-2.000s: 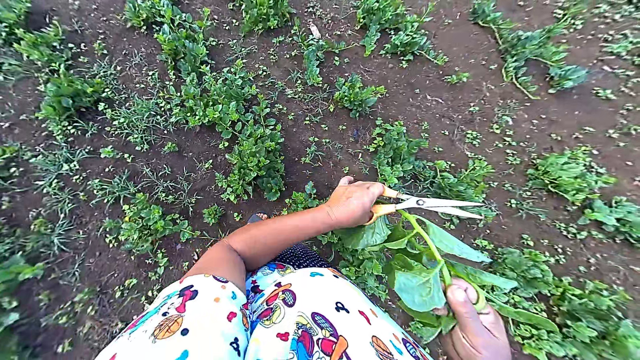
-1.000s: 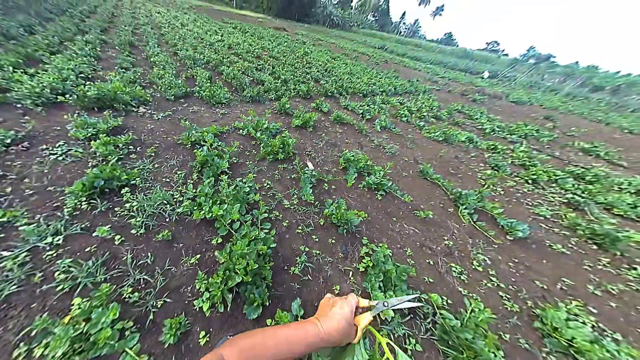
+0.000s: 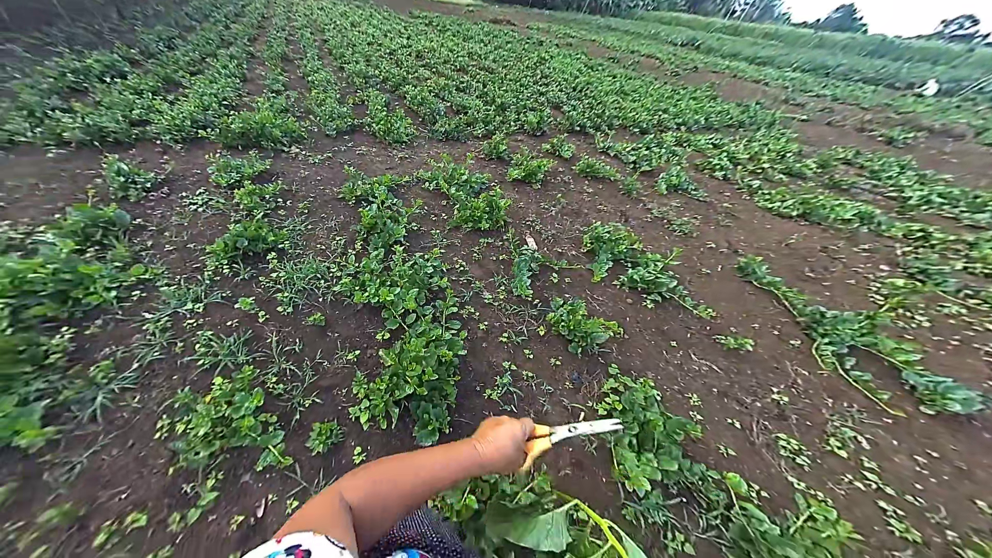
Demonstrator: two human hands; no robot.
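Note:
My left hand (image 3: 502,444) is closed around the yellow-orange handles of a pair of scissors (image 3: 585,428) near the bottom centre. The metal blades point right and lie together, above bare soil and beside a low leafy plant (image 3: 647,434). Just below the scissors, at the bottom edge, is a large-leaved green cutting (image 3: 542,528) with a pale yellow-green stem (image 3: 601,523). Its lower end is cut off by the frame. My right hand is out of view, so its hold cannot be seen.
Rows of low leafy plants (image 3: 480,74) run into the distance over brown soil. A nearer clump (image 3: 418,349) grows left of the scissors, and long trailing vines (image 3: 852,333) lie on the right. A small white shape (image 3: 928,87) shows far off at upper right.
The scissors' blades, apart in both earlier frames, are now together. The view has tilted up since the first frame, where my right hand held the leafy stems; that hand is now out of view.

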